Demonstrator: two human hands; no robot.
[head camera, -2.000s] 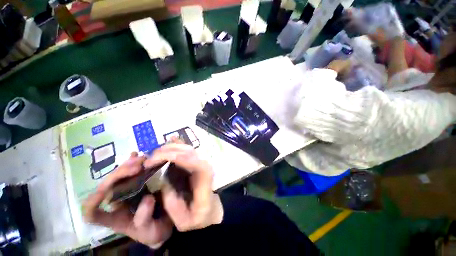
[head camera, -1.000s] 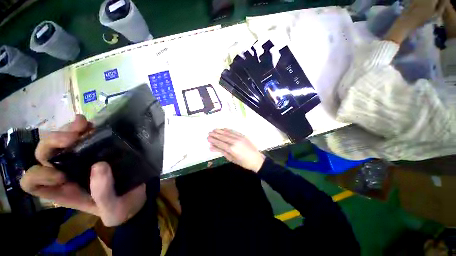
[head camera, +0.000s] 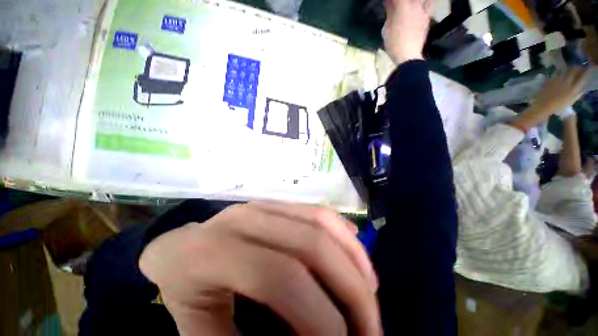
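My left hand (head camera: 282, 262) is large and close to the camera at the bottom centre, back up with fingers bent; its palm side is hidden and I see no carton in it. My right arm reaches up across the right of the bench. My right hand (head camera: 406, 33) is at the top edge, small, blurred and partly cut off; what it holds cannot be made out. The glossy black pile of flat carton blanks (head camera: 347, 138) lies fanned at the right of the bench, partly hidden behind my right sleeve.
The printed cardboard (head camera: 210, 157) lies on the white bench. A person in a pale knitted sleeve (head camera: 511, 223) sits at the right, arms reaching forward. Blurred black and white cartons (head camera: 518, 52) stand at the upper right. Brown cartons (head camera: 72, 230) are below the bench at left.
The view has shifted. The black carton that was in my left hand is out of sight. My right hand has gone from the bench to the top edge; my left hand has moved to the bottom centre.
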